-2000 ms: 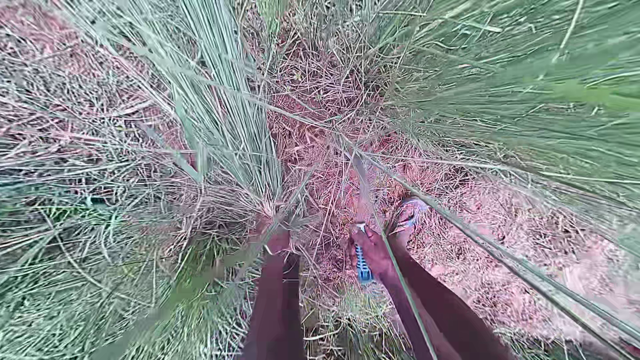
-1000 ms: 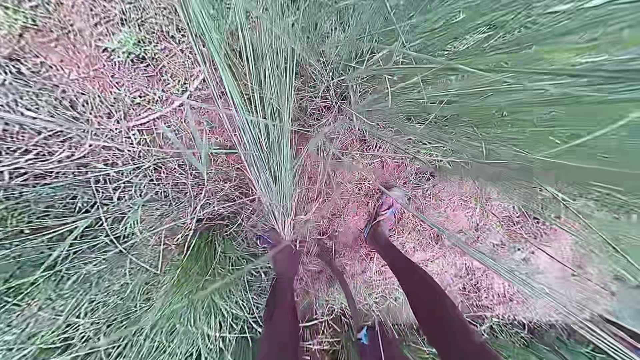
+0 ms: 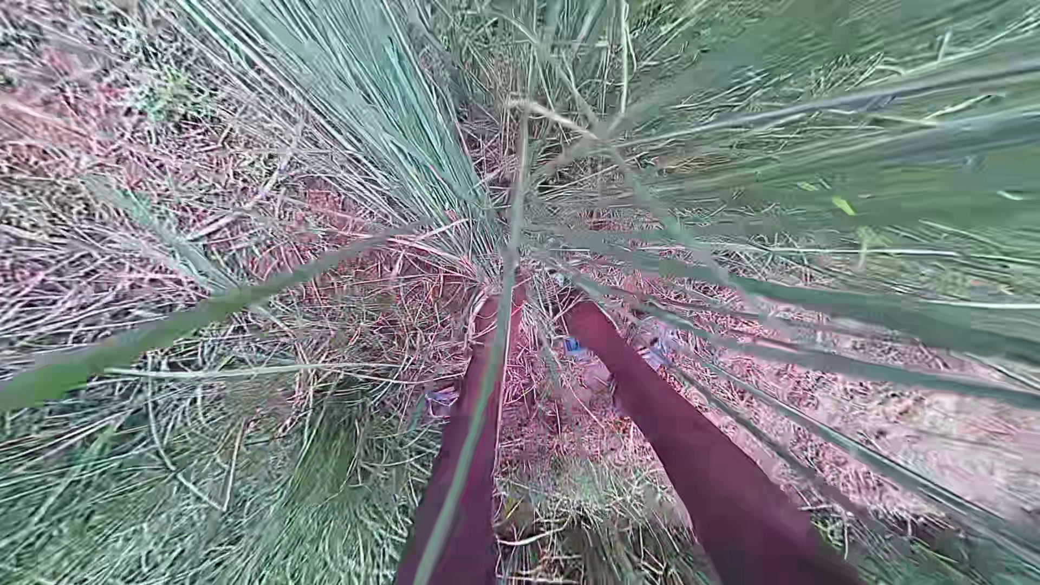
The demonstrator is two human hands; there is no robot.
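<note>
My left hand (image 3: pixel 502 305) is closed around the base of a tall bundle of green grass stems (image 3: pixel 406 138), which fans out toward the upper left. Close on its right, my right hand (image 3: pixel 581 309) is at the foot of the stems and partly hidden by blades. The blue handle end (image 3: pixel 575 348) of a sickle shows just below my right hand. The sickle's blade is not visible among the grass. Long loose stems cross in front of both forearms.
Standing grass (image 3: pixel 853 179) fills the right side. Dry cut stalks (image 3: pixel 73 276) litter the left, with green grass (image 3: pixel 97 504) below them. Reddish bare soil (image 3: pixel 918 406) lies at the right. Parts of my footwear (image 3: pixel 443 400) show beside my arms.
My right hand with the blue-handled sickle has moved up from the bottom edge to the grass base beside my left hand. The bundle leans farther left than one second ago.
</note>
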